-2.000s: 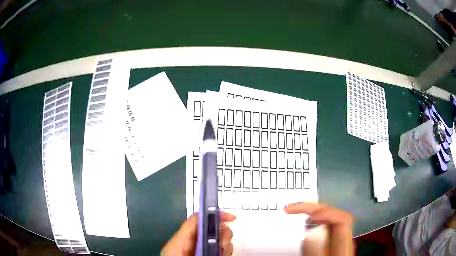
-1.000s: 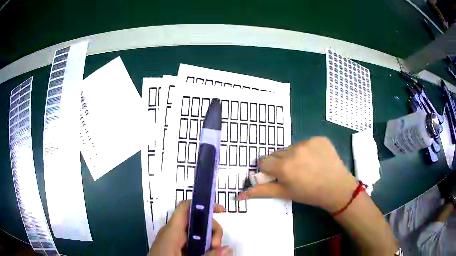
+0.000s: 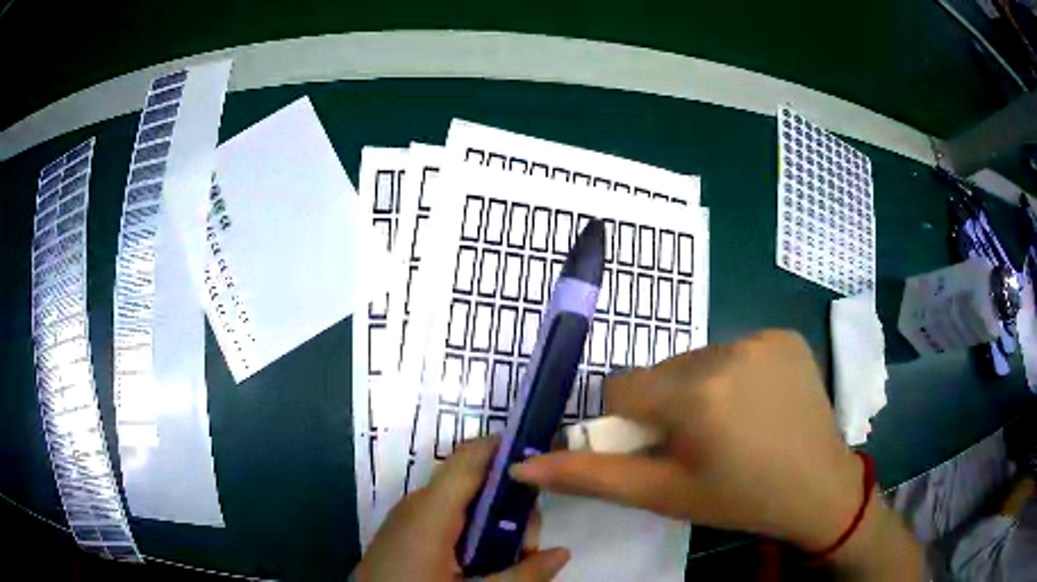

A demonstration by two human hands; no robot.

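My left hand holds the purple-and-black pen by its lower end, its black cone nose tilted up and to the right over the sticker sheets. My right hand is at the pen's right side, its index finger touching the body near the buttons. It grips a small tool with a white wrapped grip, mostly hidden in the fingers; its tip is hard to make out. The black-framed sticker sheets lie overlapping under the pen and both hands.
At left lie the silver label strip, the grey label strip and a small-print sheet. At right are the dot sticker sheet, a white folded wipe or paper, a whitish bottle and dark pens. A person's sleeve shows lower right.
My right hand came into the pen from the right, first with the small tool over the sheets, now at the pen. The pen has tilted to the right.
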